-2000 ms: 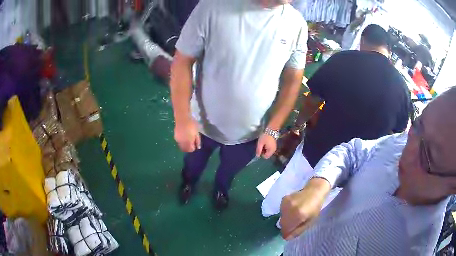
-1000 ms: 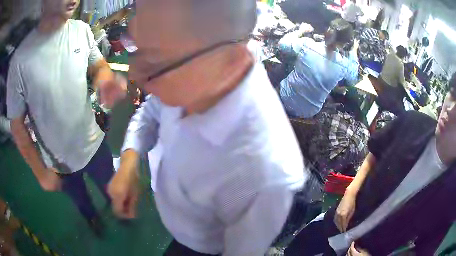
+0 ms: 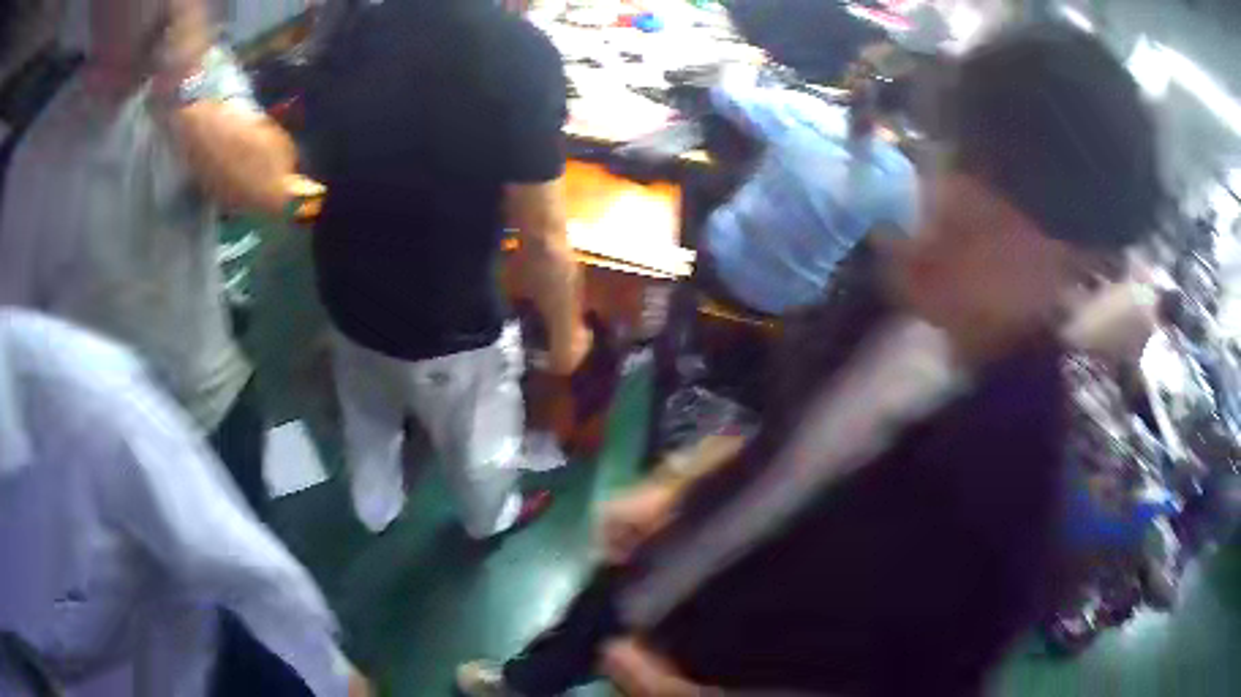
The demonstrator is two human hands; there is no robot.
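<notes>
Neither of my hands is in view. Nearest in front of me, a person in a dark open shirt (image 3: pixel 871 545) over a white top (image 3: pixel 803 456) leans at the right, blurred. One hand of this person is at the front of the shirt and the other is near the hem. At the lower left, a person in a pale blue-white shirt (image 3: pixel 150 504) is cut off by the frame edge.
A person in a black T-shirt (image 3: pixel 422 177) and pale trousers stands by an orange-brown wooden table (image 3: pixel 626 211) with cloth on it. A person in grey (image 3: pixel 109 245) stands left. A person in light blue (image 3: pixel 803 204) is beyond. Heaped cloth (image 3: pixel 1157 449) lies right. The floor (image 3: pixel 572 572) is green.
The view has swung right. The person in the pale shirt has shifted to the left edge, and the dark-shirted person is now nearer the centre. The black T-shirt and table now show.
</notes>
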